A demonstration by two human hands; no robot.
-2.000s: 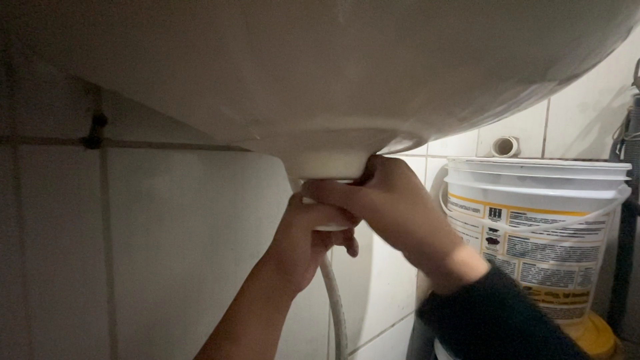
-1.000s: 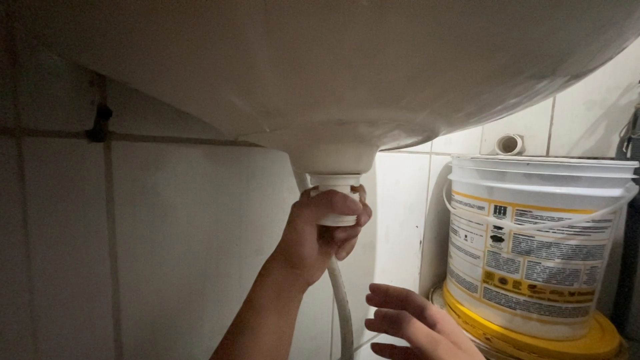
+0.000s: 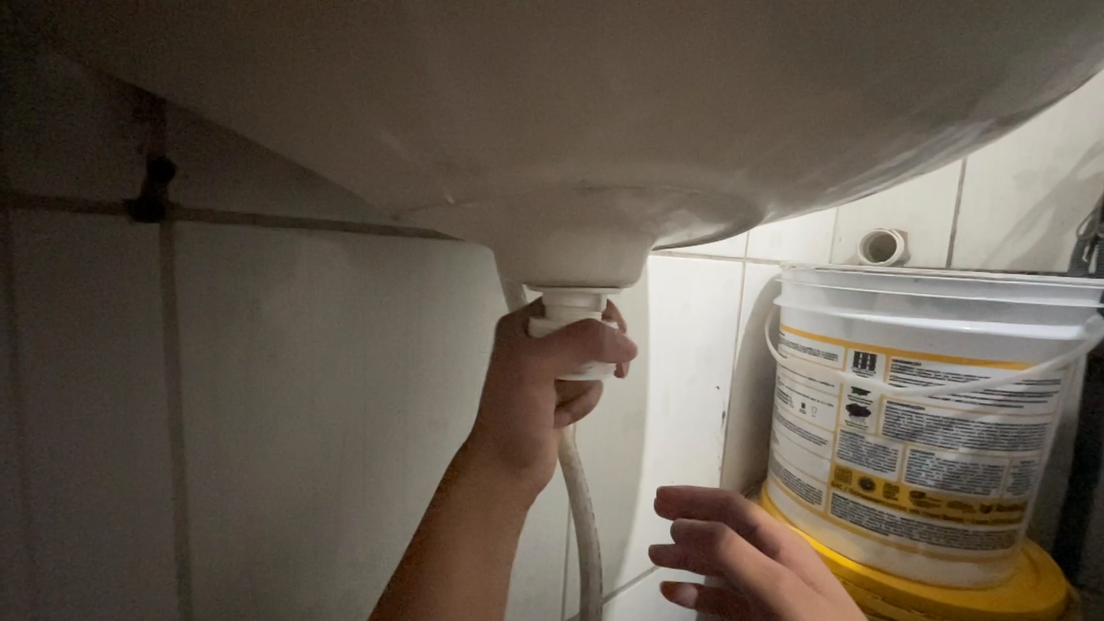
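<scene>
Overhead is the underside of a white ceramic washbasin [image 3: 552, 112], narrowing to a drain outlet. A white plastic drain fitting [image 3: 573, 304] hangs at the bottom of that outlet. My left hand [image 3: 552, 371] is wrapped around the fitting's wider lower part, its fingers covering much of it. Behind that hand a pale flexible hose [image 3: 582, 517] runs downward; its upper end is partly hidden. My right hand [image 3: 733, 552] is lower and to the right, fingers apart and holding nothing, in front of the bucket's left side.
A white plastic bucket [image 3: 914, 431] with a printed label and handle stands on a yellow lid [image 3: 1035, 578] at the right. Above it a short pipe stub [image 3: 881, 247] projects from the white tiled wall. A dark fixture [image 3: 151, 190] is on the wall at the left.
Two seconds ago both hands were on the fitting; my right hand has let go and moved down. My left hand still holds the fitting, and more of its upper part now shows beneath the outlet.
</scene>
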